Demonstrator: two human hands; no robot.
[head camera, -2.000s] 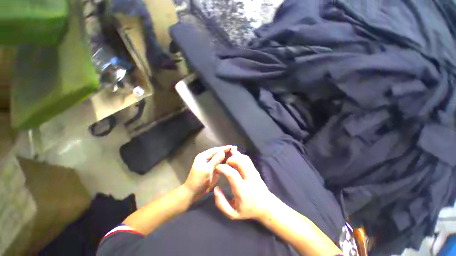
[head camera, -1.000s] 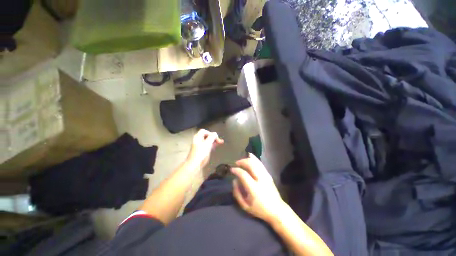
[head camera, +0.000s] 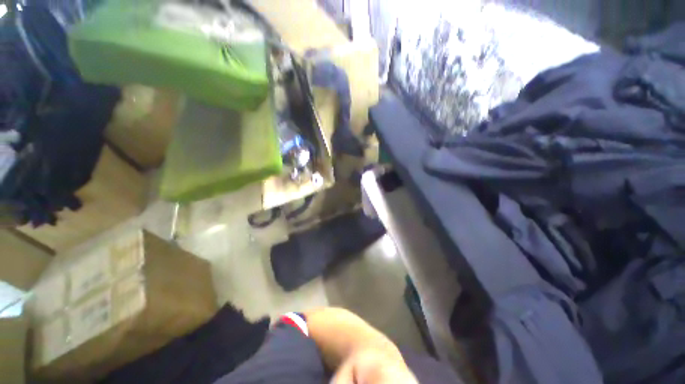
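Observation:
My left forearm, with a red and white cuff, reaches in at the bottom edge. My left hand (head camera: 375, 366) is blurred and cut off by that edge, so its fingers and any hold are hidden. No separate right hand can be made out. The narrow dark padded board (head camera: 466, 217) runs from upper centre to lower right. A dark garment piece (head camera: 537, 334) lies over its near end. A large rumpled pile of dark garments (head camera: 601, 180) lies along its right side.
Silver-grey mottled sheeting (head camera: 458, 60) is behind the board. Green containers (head camera: 169, 56), a cardboard box (head camera: 120, 300) and an open carton holding a clear, blue-ringed item (head camera: 299, 154) are at left. A black padded piece (head camera: 323, 251) lies below.
The view has swung left and up over the past two seconds. Both hands were in sight before, raised in front of the body; now only one blurred hand shows at the bottom edge.

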